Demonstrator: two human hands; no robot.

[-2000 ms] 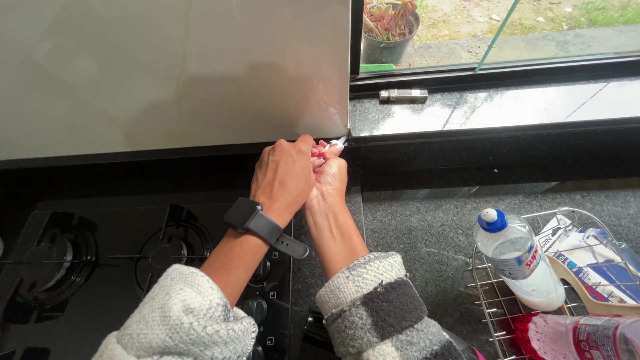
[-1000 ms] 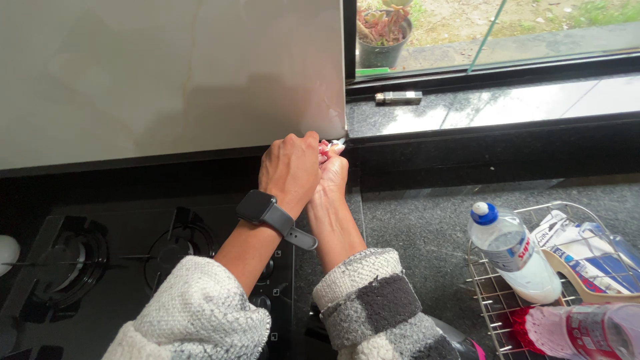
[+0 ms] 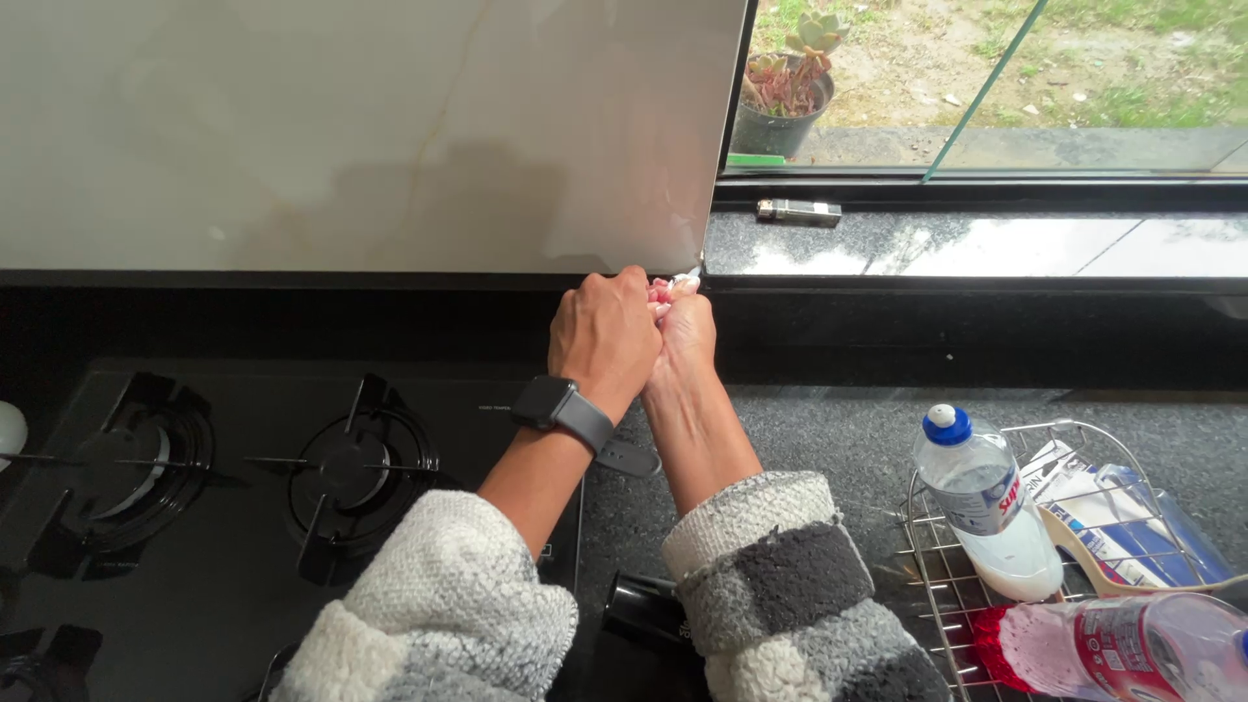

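Note:
My left hand (image 3: 606, 336), with a dark smartwatch (image 3: 546, 403) on its wrist, is closed with its knuckles up at the lower edge of a pale glossy panel (image 3: 370, 136). Beside and touching it, my right hand (image 3: 685, 336) is turned with the inner wrist up, its fingers curled around something mostly hidden. A small white tip (image 3: 685, 282) shows at the fingers, by the panel's lower right corner. What either hand grips between the fingers cannot be made out.
A black gas cooktop (image 3: 244, 468) lies below left. At right, a wire rack (image 3: 921, 546) holds a clear bottle with a blue cap (image 3: 985, 497), a pink bottle (image 3: 1121, 643) and packets. A lighter (image 3: 799, 213) lies on the window sill (image 3: 936, 249); a potted succulent (image 3: 785, 97) stands outside.

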